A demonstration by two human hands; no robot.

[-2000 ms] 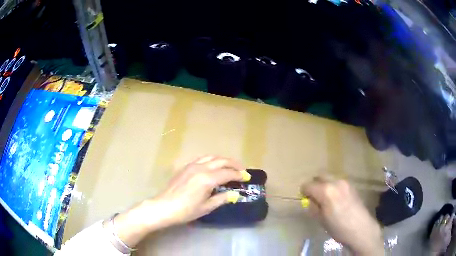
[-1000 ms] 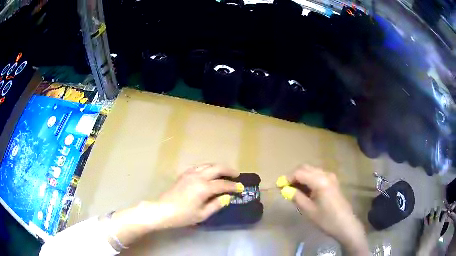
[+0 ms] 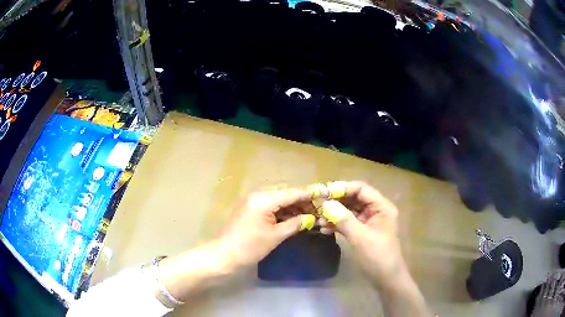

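Note:
A black speaker housing (image 3: 299, 259) lies on the tan cardboard sheet (image 3: 204, 161) in front of me. My left hand (image 3: 266, 226) and my right hand (image 3: 365, 229) meet just above its far side, yellow finger cots on their fingertips. The fingertips of both hands are pinched around something small and thin, perhaps wires; it is too small and too covered to tell. My hands hide the far part of the housing and its slot.
Another black housing (image 3: 495, 270) with wires sticking out stands at the right, near another person's hand (image 3: 550, 296). A blue printed sheet (image 3: 59, 192) and a metal upright (image 3: 137, 62) are at left. Several dark housings (image 3: 297, 111) line the far edge.
My right hand has moved left to meet my left hand. My left hand has lifted from the housing's slot to its far side. The view has shifted slightly.

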